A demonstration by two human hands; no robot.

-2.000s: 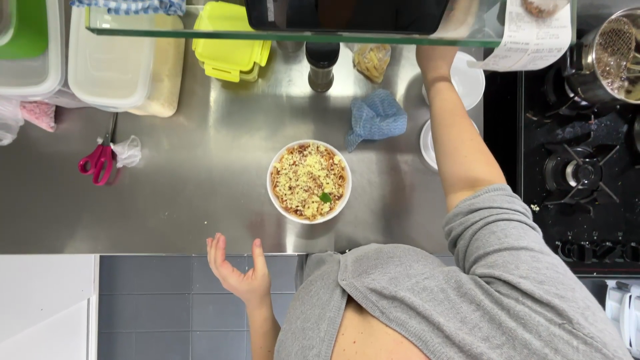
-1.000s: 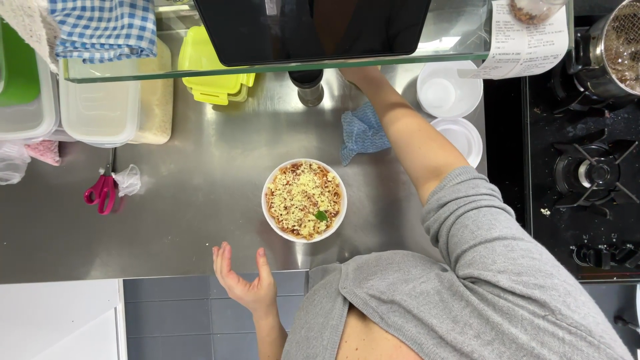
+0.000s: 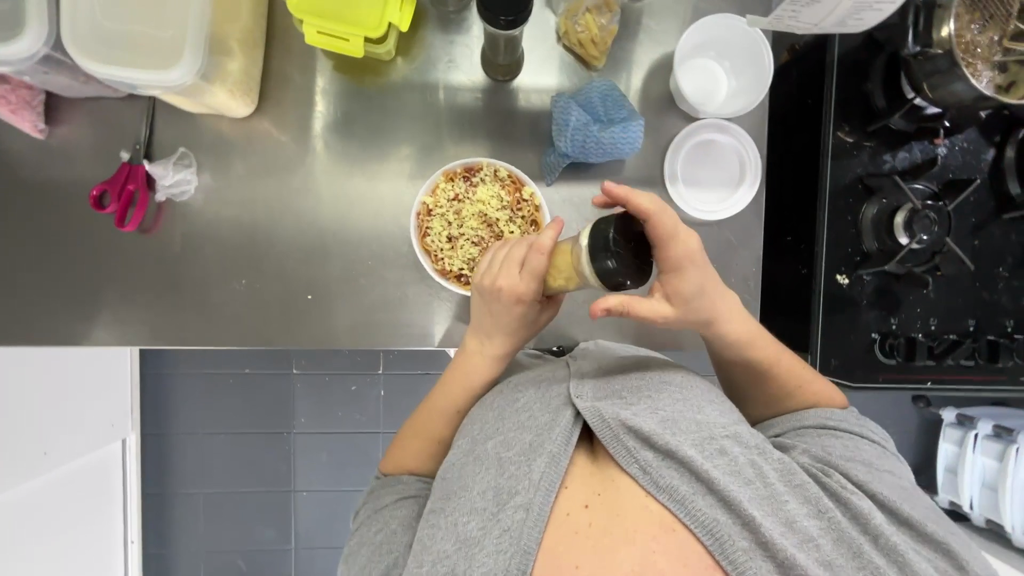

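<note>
My left hand (image 3: 516, 284) is closed around the lower part of a clear jar (image 3: 566, 268) with pale yellow contents, tilted on its side over the counter's front part. The jar's black cap (image 3: 620, 251) points right, between the spread thumb and fingers of my right hand (image 3: 668, 264); whether the right hand touches the cap I cannot tell. Just behind my left fingers a round white bowl (image 3: 418, 248) stands on the steel counter, holding spaghetti in red sauce (image 3: 480, 220) topped with grated pale cheese. My left hand hides the bowl's lower right edge.
Behind the bowl lie a blue cloth (image 3: 596, 124), a bag of dry pasta (image 3: 590, 32) and a dark-capped grinder (image 3: 502, 44). White tub (image 3: 720, 68) and lid (image 3: 712, 170) stand right, beside the gas hob (image 3: 916, 228). Pink-handled scissors (image 3: 124, 192) and plastic boxes (image 3: 136, 40) are left.
My right hand has come back from the shelf area to the counter's front. My left hand, empty before, has moved right and taken hold of the jar. The green leaf seen on the food is no longer visible.
</note>
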